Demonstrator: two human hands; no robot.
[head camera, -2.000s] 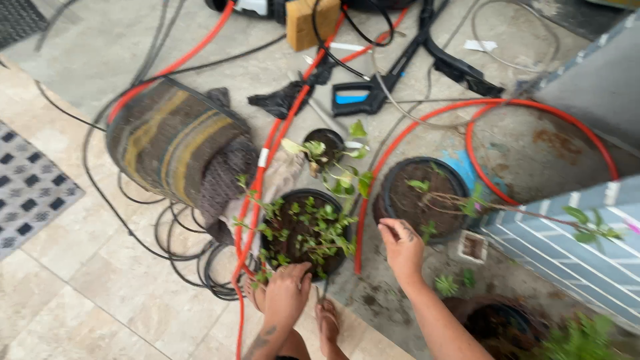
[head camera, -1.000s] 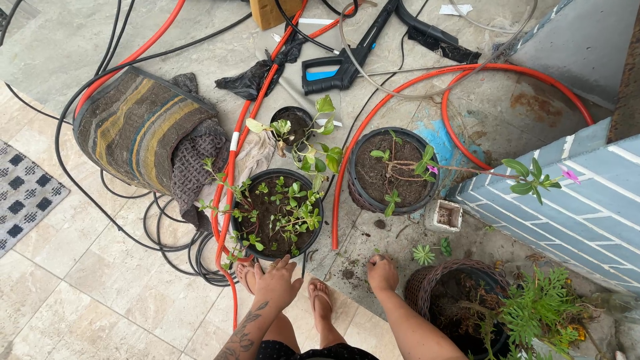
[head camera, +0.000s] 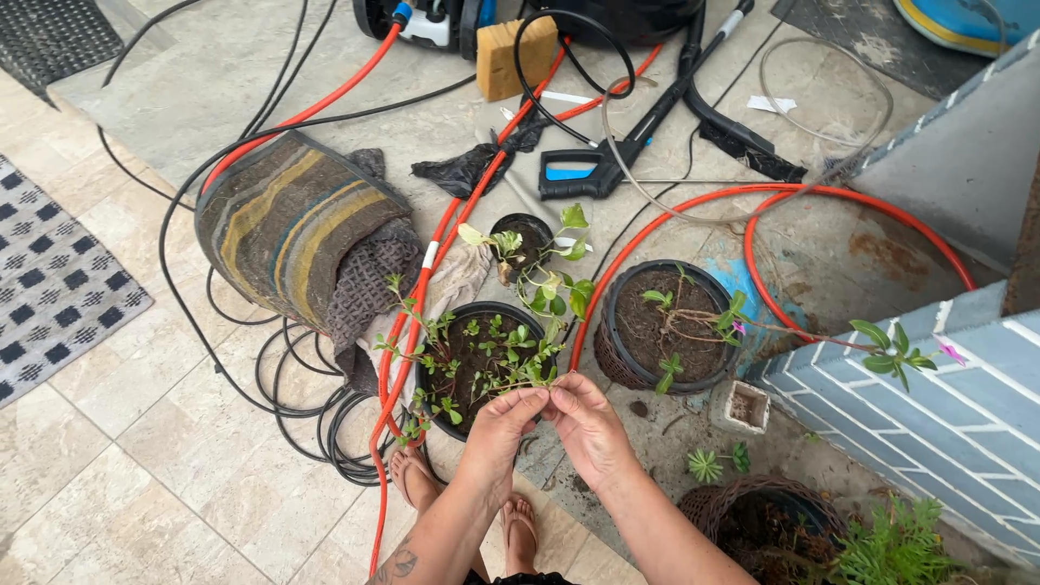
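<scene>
My left hand (head camera: 508, 418) and my right hand (head camera: 587, 422) meet at the right front edge of a black pot (head camera: 431, 402) of leafy green plants. Thumbs and forefingers of both hands pinch a thin green stem (head camera: 548, 387), partly hidden by the fingertips. Low sprigs (head camera: 496, 349) grow from the dark soil, some hanging over the rim. Just behind stands a small black pot (head camera: 532, 236) with a trailing variegated plant (head camera: 561, 292). To the right is a round pot (head camera: 605, 345) with a woody-stemmed plant, whose long branch ends in a pink flower (head camera: 949, 351).
An orange hose (head camera: 422, 284) and coiled black cable (head camera: 325, 455) run left of the pots, beside a striped mat (head camera: 292, 236). A pressure washer gun (head camera: 581, 173) lies behind. At right are a small square container (head camera: 743, 408), a wicker planter (head camera: 707, 512) and a low painted brick wall (head camera: 894, 422).
My right hand has moved left from the floor beside the pots to meet my left hand. My left hand, earlier spread at the pot's front edge, now pinches the stem with it.
</scene>
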